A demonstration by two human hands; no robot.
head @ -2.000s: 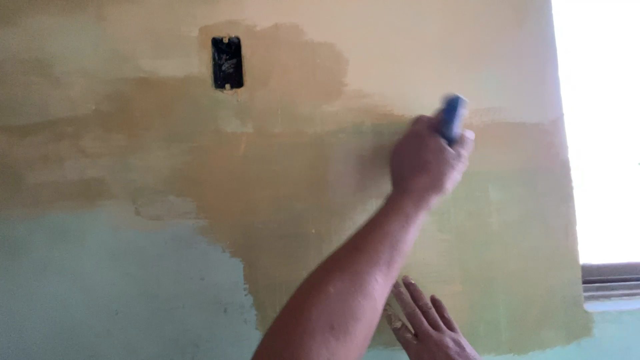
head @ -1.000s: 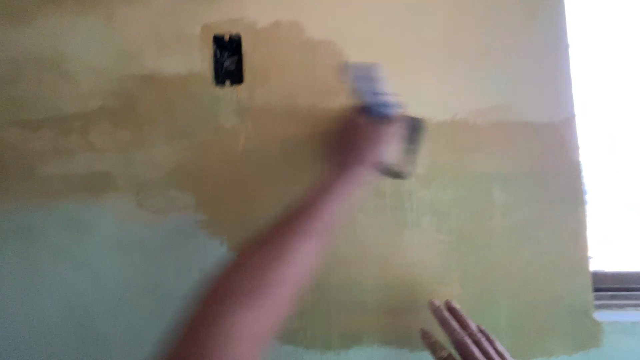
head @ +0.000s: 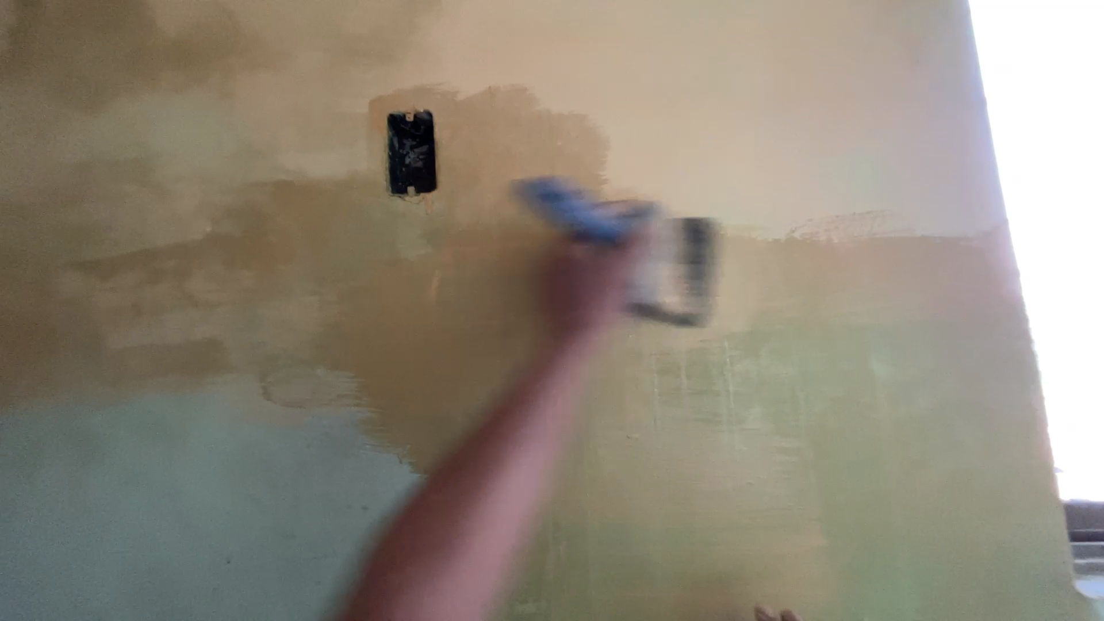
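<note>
My left hand [head: 586, 280], blurred by motion, is closed around the blue handle of a wide putty knife [head: 573, 207]. Its broad blade, with dark edges, reaches out to the right of the hand against the wall [head: 906, 414]. Brownish filler covers the wall in uneven patches around the hand, over pale green and cream areas. Of my right hand [head: 776, 614], only fingertips show at the bottom edge, so its pose and any contact are hidden.
A black electrical box [head: 412, 153] is set in the wall, up and left of my left hand. Along the right side stands a bright window opening [head: 1035, 216], with part of a frame [head: 1085, 526] low in the corner.
The putty knife's blade, hidden two seconds ago, shows on the right of my left hand. My right hand, seen with fingers apart before, has mostly dropped out of view.
</note>
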